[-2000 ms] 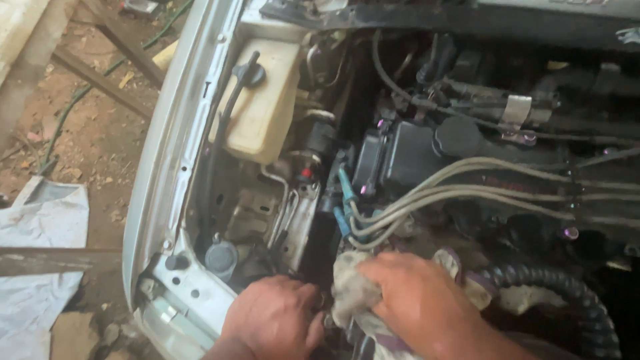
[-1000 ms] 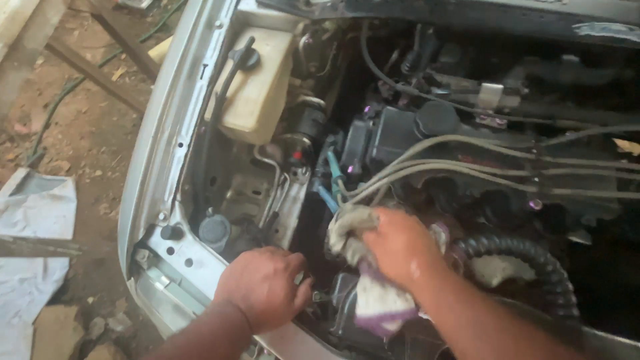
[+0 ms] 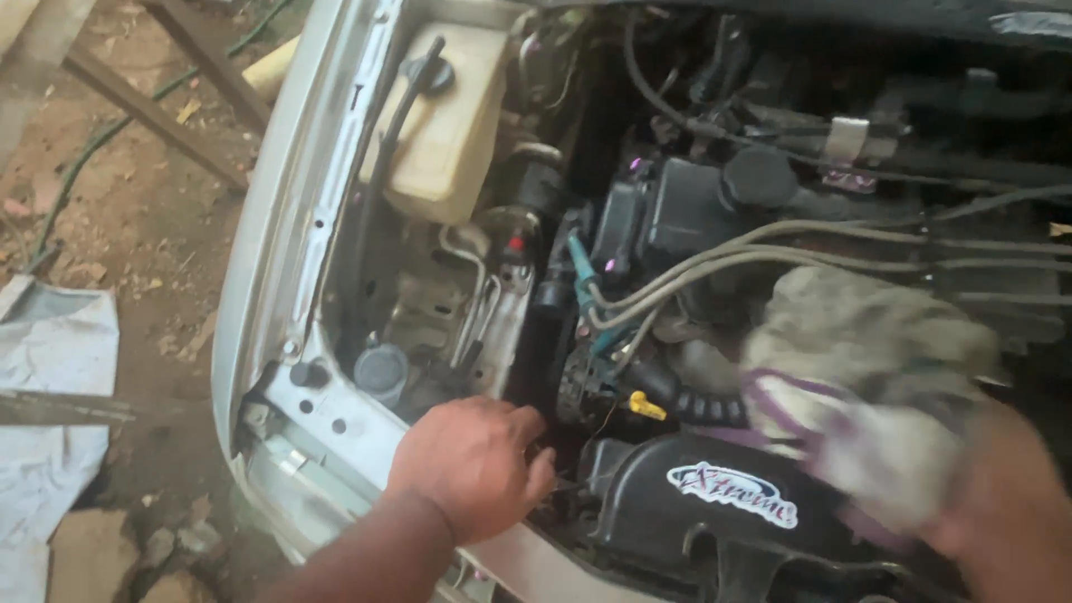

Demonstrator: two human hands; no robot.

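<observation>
My left hand (image 3: 473, 469) rests with curled fingers at the front edge of the car's engine bay, beside a black plastic cover (image 3: 720, 511) with a sticker; whether it grips anything there is hidden. On the right, my right hand (image 3: 997, 494), blurred, holds a bunched grey and white cloth with purple edging (image 3: 871, 360) over the engine. Between the hands are a yellow dipstick handle (image 3: 647, 406) and a ribbed black hose (image 3: 712, 408). Grey spark plug leads (image 3: 754, 239) with teal boots (image 3: 580, 260) run above them.
A pale plastic reservoir (image 3: 448, 126) with a black cap stands inside the silver fender (image 3: 276, 193). A grey round cap (image 3: 381, 370) sits near the front corner. Outside the car lie white sheets (image 3: 59, 335), stones (image 3: 92, 553), wooden bars (image 3: 155, 117) and a green hose (image 3: 71, 172) on bare soil.
My right hand has moved right with the cloth, away from the spark plug leads' boots. The yellow handle and the cover's sticker now show. My left hand stays near the front edge.
</observation>
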